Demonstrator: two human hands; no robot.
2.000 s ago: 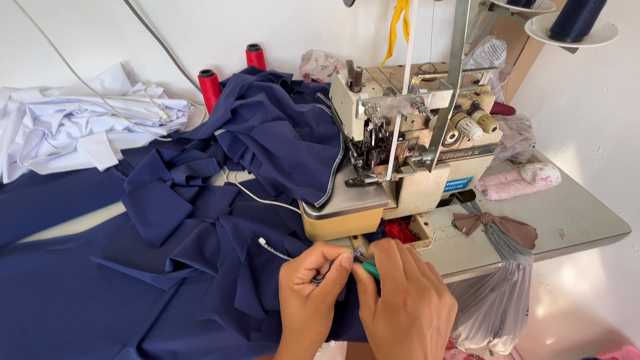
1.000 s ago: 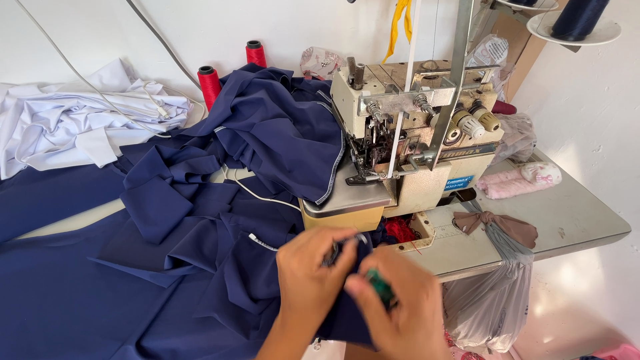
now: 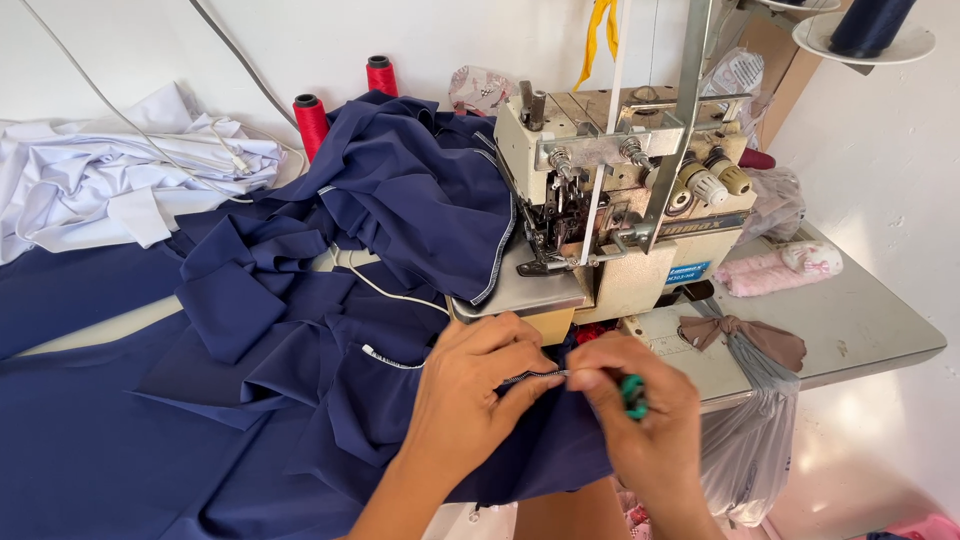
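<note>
My left hand (image 3: pixel 487 382) pinches the overlocked edge of navy blue fabric (image 3: pixel 352 420) between thumb and fingers. Fingertips of my right hand (image 3: pixel 637 405) meet it at the same edge, where a short piece of white edging shows. A small green-handled tool (image 3: pixel 634 396), its kind unclear, is tucked in my right hand. Both hands are just in front of an overlock sewing machine (image 3: pixel 630 187), below its metal plate. More navy fabric with white-stitched edges (image 3: pixel 420 202) lies heaped against the machine's left side.
White fabric (image 3: pixel 135 172) and red thread cones (image 3: pixel 310 124) lie along the wall. Right of the machine, a pink plush item (image 3: pixel 780 270) rests on the table (image 3: pixel 870 322); a plastic bag (image 3: pixel 750 450) hangs from its front edge. A navy thread cone (image 3: pixel 870 26) stands on a disc above.
The fabric edge between my hands now shows more plainly, with my fingertips together on it. Navy fabric now hangs below my hands, where less of it showed two seconds ago.
</note>
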